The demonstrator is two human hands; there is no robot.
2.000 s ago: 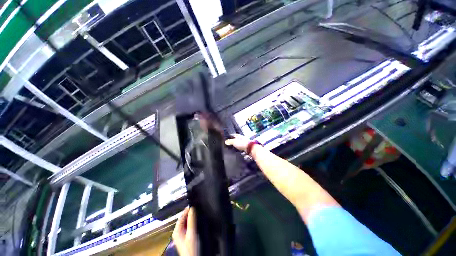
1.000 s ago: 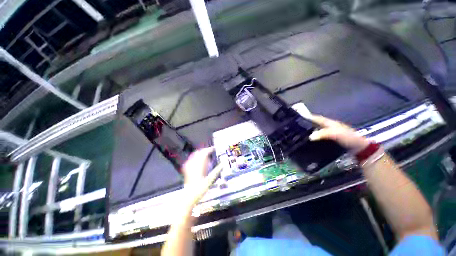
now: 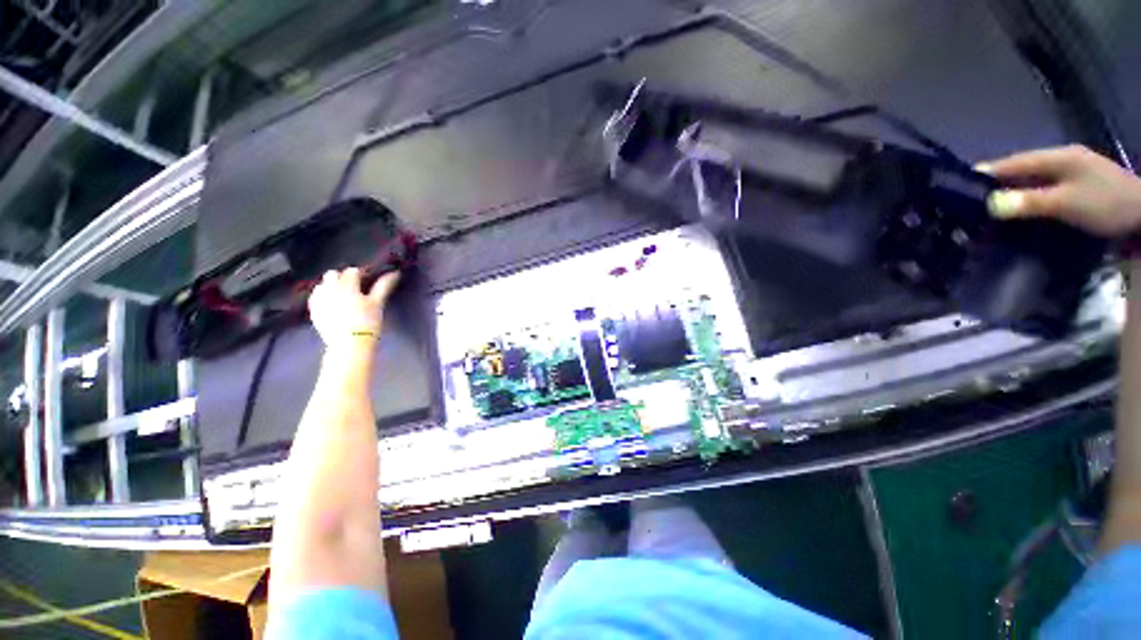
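Note:
My left hand [image 3: 344, 306] grips the right end of a smaller black plastic cover [image 3: 269, 269] with red wires inside, on the left of the television back. My right hand [image 3: 1057, 194] holds the right end of a longer black plastic cover [image 3: 801, 188], blurred, with pale thin wires at its far end. Between them the green main board [image 3: 538, 375] with a black heatsink [image 3: 653, 340] lies exposed in its white metal recess [image 3: 501, 298]. A small green board [image 3: 594, 428] sits below it.
The television back [image 3: 501, 163] lies on the metal-railed line. A silvery strip [image 3: 876, 363] runs along its near edge. An open cardboard carton [image 3: 413, 588] stands below at left. A green surface [image 3: 963, 525] with wires is at lower right.
The left cover has turned flatter, with my left hand now on it. The right cover has swung flatter and moved right with my right hand. The main board is more fully visible.

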